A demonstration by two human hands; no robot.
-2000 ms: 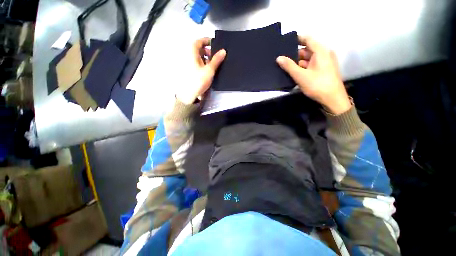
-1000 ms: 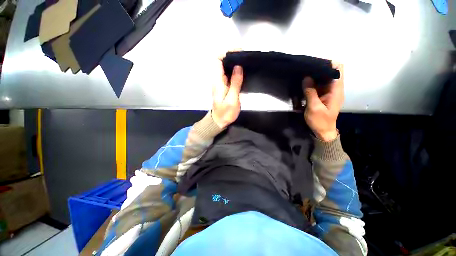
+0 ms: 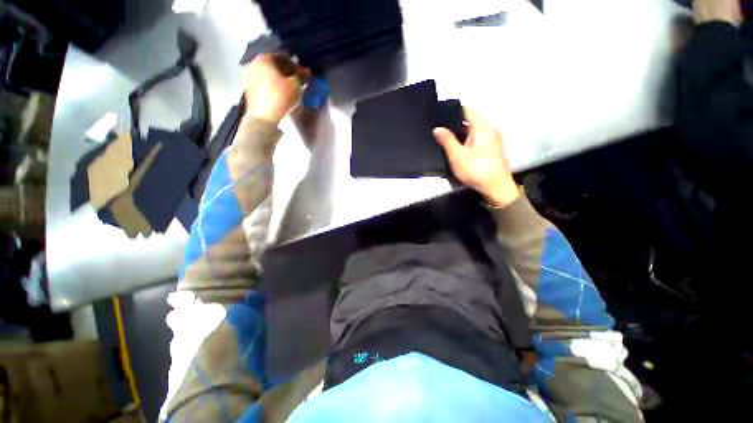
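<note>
A small stack of black cut panels (image 3: pixel 392 135) lies near the table's front edge. My right hand (image 3: pixel 479 155) grips its right side, thumb on top and fingers at the edge. My left hand (image 3: pixel 274 86) is away at the upper left, beside the small blue item (image 3: pixel 314 92) and a dark strip. Its fingers are bent over and blurred against dark material, so whether it holds anything cannot be told. A large pile of dark panels (image 3: pixel 343 37) with a ridged face stands just beyond, at the top.
Angular dark pieces (image 3: pixel 169 178) and tan pieces (image 3: pixel 111 172) lie at the table's left, near a curved dark strip (image 3: pixel 198 99) and a white scrap (image 3: pixel 101 127). Another person's hand (image 3: pixel 717 10) and dark sleeve show at upper right. Cardboard boxes (image 3: pixel 66 376) are at lower left.
My left hand has left the panels and moved up and left to beside the blue item. My right hand stays on the panels, which now lie flatter. The view has shifted.
</note>
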